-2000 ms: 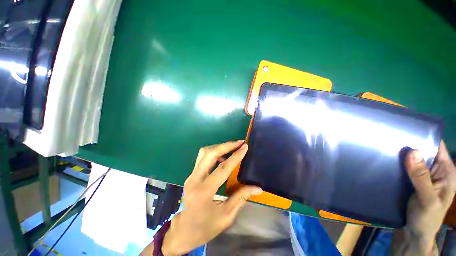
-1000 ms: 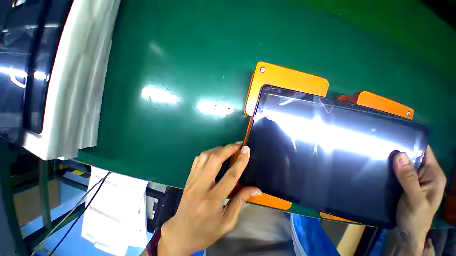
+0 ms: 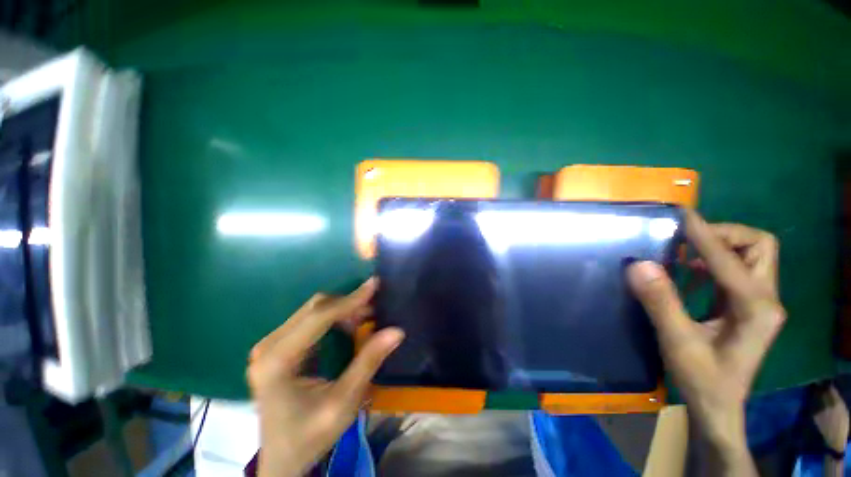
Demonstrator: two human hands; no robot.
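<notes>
A glossy black screen assembly lies level on or in the orange jig, with bright light reflections along its far side. Orange corner tabs show beyond its far and near edges. My left hand holds the screen's left edge, thumb on top near the lower left and fingers at the side. My right hand grips the right edge, thumb flat on the glass and fingers around the side. I cannot tell if the screen is fully seated.
A white foam tray stack with dark screens stands at the left. The green bench top surrounds the jig. White paper hangs below the bench edge at lower left. Part of another person's arm shows at lower right.
The view has turned and shifted, so jig and screen appear straighter and farther left. The screen's right end now sits within the jig's corner tabs. Both hands keep their hold.
</notes>
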